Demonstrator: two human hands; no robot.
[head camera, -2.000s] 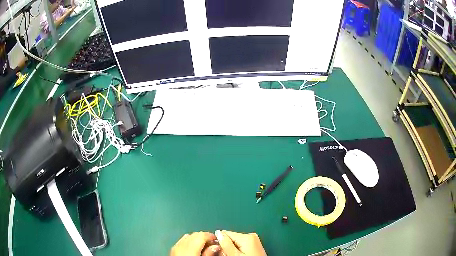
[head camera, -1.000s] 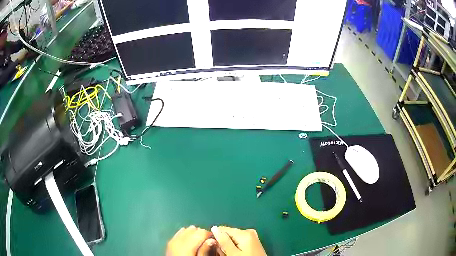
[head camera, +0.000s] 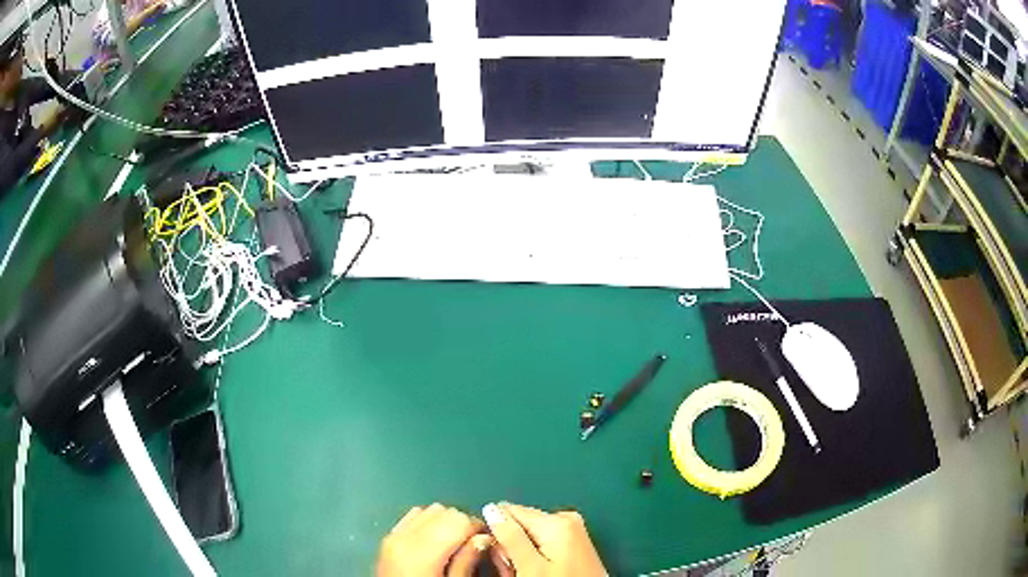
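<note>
My left hand (head camera: 431, 543) and my right hand (head camera: 549, 543) are together at the bottom edge, partly cut off by it. Their fingers are curled and meet in the middle. A small white spot shows at the right thumb; whether it is a nail or a small piece I cannot tell. Anything held between the fingers is hidden. Ahead on the green mat (head camera: 451, 383) lie a slim dark pen or tool (head camera: 627, 394), small dark and yellow bits (head camera: 593, 404), and a tiny dark piece (head camera: 646, 478). A yellow tape roll (head camera: 727, 491) lies flat, overlapping the mouse pad.
A white mouse (head camera: 821, 366) and a pen (head camera: 795, 406) lie on the black pad (head camera: 891, 451). The keyboard (head camera: 535, 231) sits below the monitor (head camera: 462, 101). At left are the label printer (head camera: 96, 327), its white strip (head camera: 147, 479), a phone (head camera: 203, 473) and tangled cables (head camera: 209, 282). A person's arm (head camera: 40, 113) shows far left.
The view has shifted slightly, so the bench things sit a little higher. My hands stay together with only small finger shifts. A person has come into view at far left.
</note>
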